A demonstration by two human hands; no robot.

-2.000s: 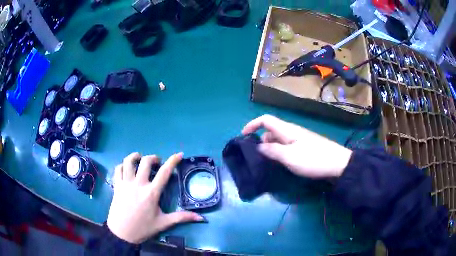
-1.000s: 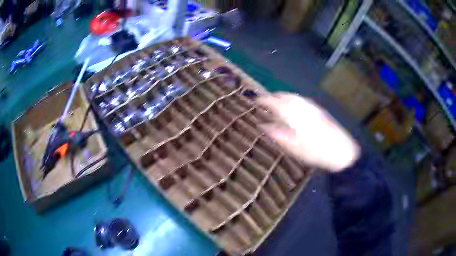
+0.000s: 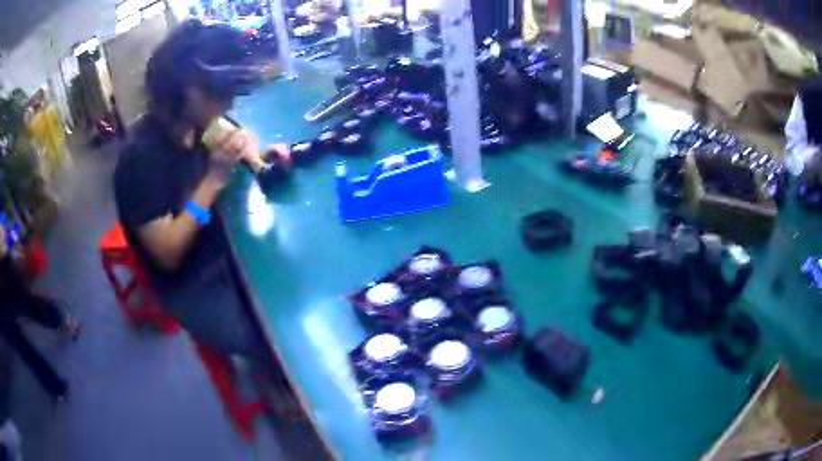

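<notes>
Neither of my hands is in the picture. Nearest in front of me, finished speaker assemblies, black squares with bright white discs, stand grouped on the green bench. A deeper black housing sits just right of them, with a small pale lump beside it. More black housings are piled to the right, and a single black ring lies behind the group. The picture is somewhat blurred.
A blue bin stands beyond the speakers, near a pale post. Another worker sits at the bench's left edge. Dark parts are heaped at the back. A brown carton edge shows at lower right.
The view has swung far left from the divided carton to the grouped speakers and the other worker. My right hand, seen over the carton before, has left the picture.
</notes>
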